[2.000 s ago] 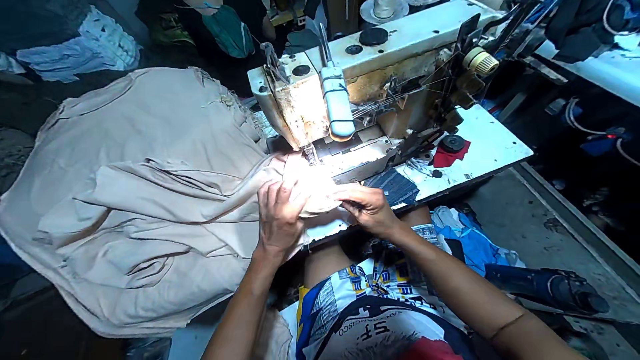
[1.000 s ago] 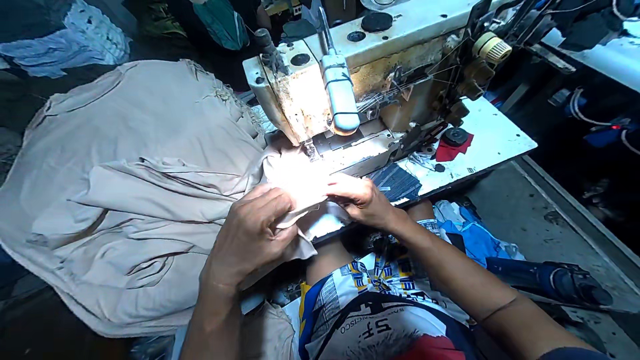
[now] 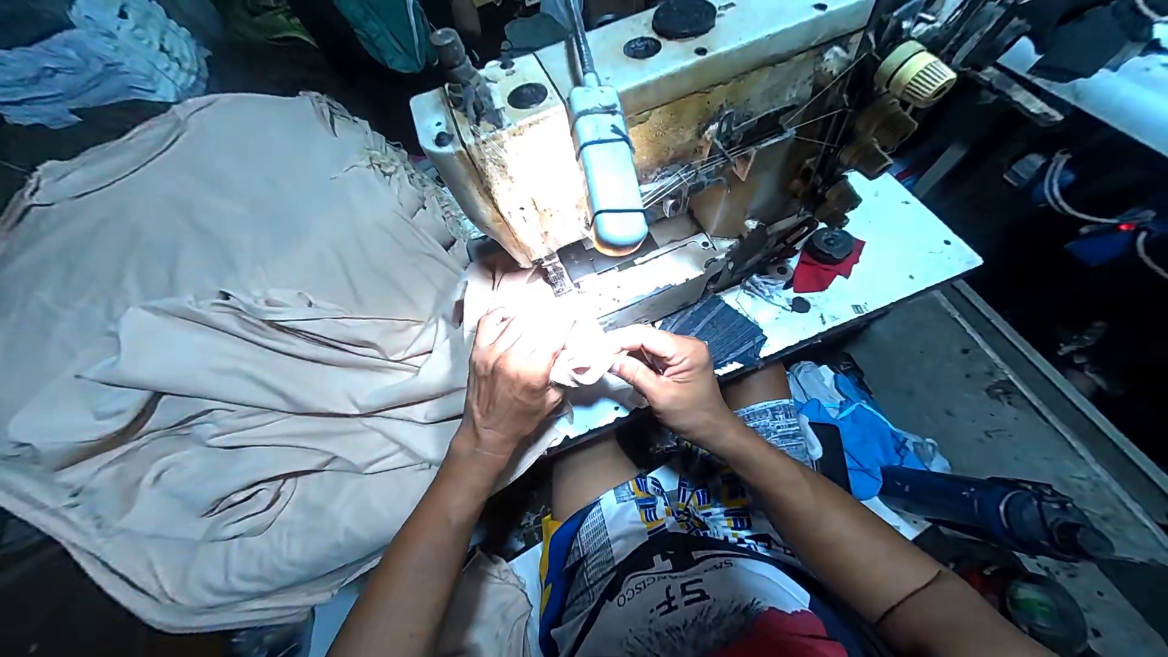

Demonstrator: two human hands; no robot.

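Note:
Beige fabric [image 3: 274,365] spreads in folds over the left side and runs under the presser foot [image 3: 556,274] of an industrial sewing machine [image 3: 730,100]. My left hand [image 3: 514,374] grips the fabric just in front of the foot. Right of it, my right hand [image 3: 671,374] pinches the fabric's edge between thumb and fingers. A lamp [image 3: 610,173] strapped to the machine head lights the spot so brightly that the cloth at the needle is washed out. The needle tip cannot be made out.
On the white table [image 3: 912,242] lie a dark striped cloth piece [image 3: 721,330], a red scrap [image 3: 826,266] and a black round part [image 3: 830,245] on the scrap. A handwheel [image 3: 915,73] is at the machine's right. Blue cloth [image 3: 867,424] hangs below the table edge.
My left hand has moved forward, towards the presser foot, from its lower place one second ago. My right hand stays at the fabric's edge.

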